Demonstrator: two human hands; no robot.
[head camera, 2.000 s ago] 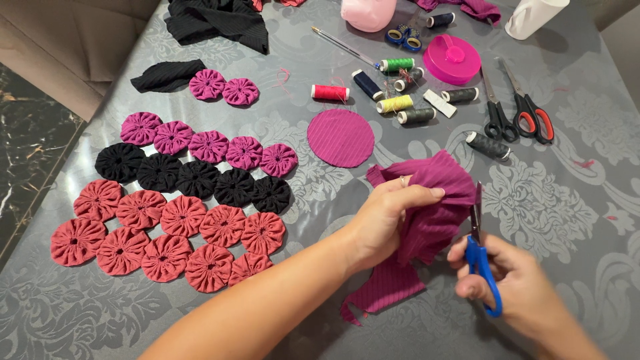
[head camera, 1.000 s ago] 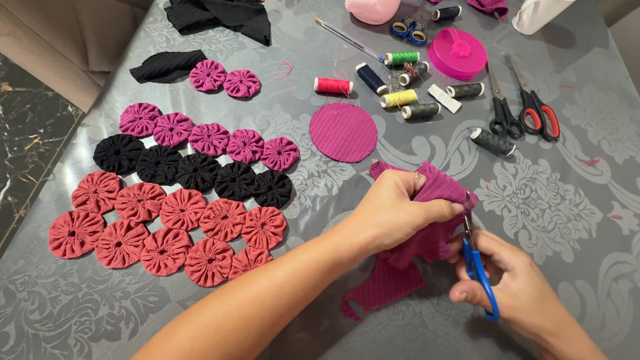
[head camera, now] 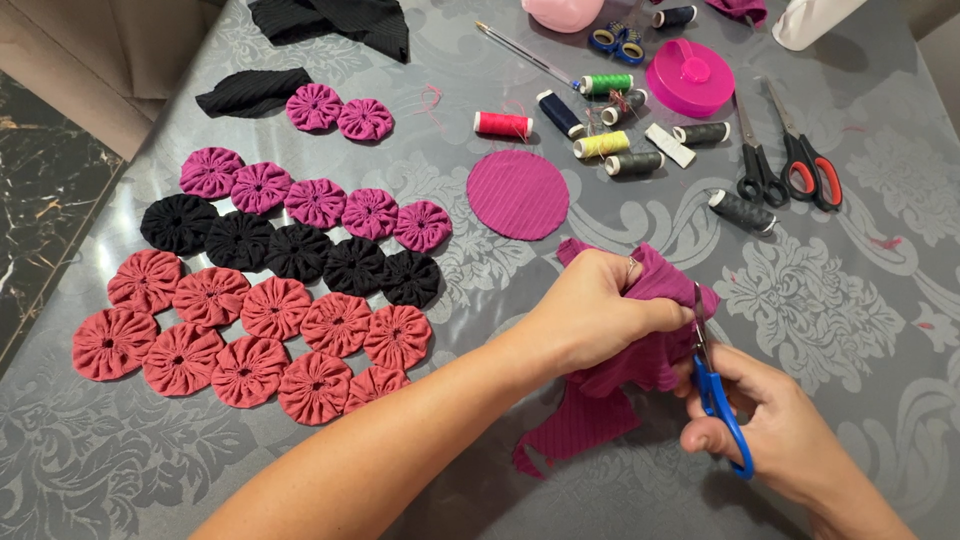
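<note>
My left hand (head camera: 619, 311), with a ring on one finger, pinches a bunched piece of ribbed magenta fabric (head camera: 649, 352). My right hand (head camera: 757, 412) has its fingers in the loops of blue-handled scissors (head camera: 716, 405), whose blades lie at the right edge of that fabric. Below the hands, a magenta scrap (head camera: 585, 427) rests on the table. A flat magenta fabric circle (head camera: 517, 195) lies beyond my left hand. Rows of gathered fabric rosettes in magenta (head camera: 315, 202), black (head camera: 298, 251) and coral (head camera: 275, 309) sit to the left.
Farther back are several thread spools, one red (head camera: 503, 124), a pen (head camera: 529, 56), a magenta round container (head camera: 690, 79) and small blue scissors (head camera: 616, 41). Two black-handled scissors (head camera: 761, 176) (head camera: 810, 169) lie at the right. Black fabric (head camera: 251, 91) lies at the upper left.
The magenta fabric in my left hand has shifted and bunched differently, and the scissors' blades meet it at another place. The rosettes and the flat circle have stayed put.
</note>
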